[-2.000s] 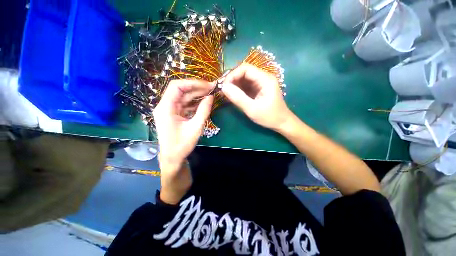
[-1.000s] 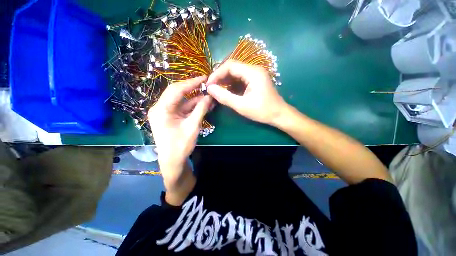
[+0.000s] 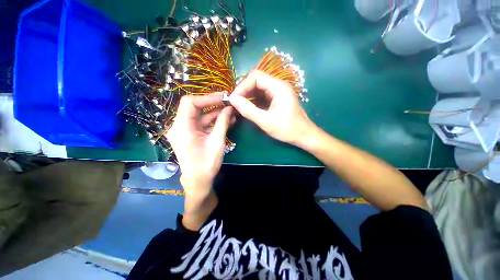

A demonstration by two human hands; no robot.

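My left hand (image 3: 200, 128) and my right hand (image 3: 272, 105) meet fingertip to fingertip over the bench. Between them they pinch a small white and dark connector (image 3: 225, 98); its details are too small to tell. Behind my hands lies a fanned bundle of orange-yellow lead wires with white tips (image 3: 278, 66). To its left is a tangled pile of joined assemblies (image 3: 211, 57), orange wires ending in white plugs and dark leads. My hands hide the middle of the wires.
A blue bin (image 3: 71, 76) stands at the left on the green bench (image 3: 356, 104). White-grey cup-shaped housings (image 3: 458, 71) crowd the right side, with a thin loose wire (image 3: 419, 112) sticking out. Parts of people's clothing (image 3: 55, 213) show at both lower sides.
My hands stay together at the small connector, with only slight finger shifts. The whole view has shifted a little as my head moved. Nothing on the bench has visibly moved.
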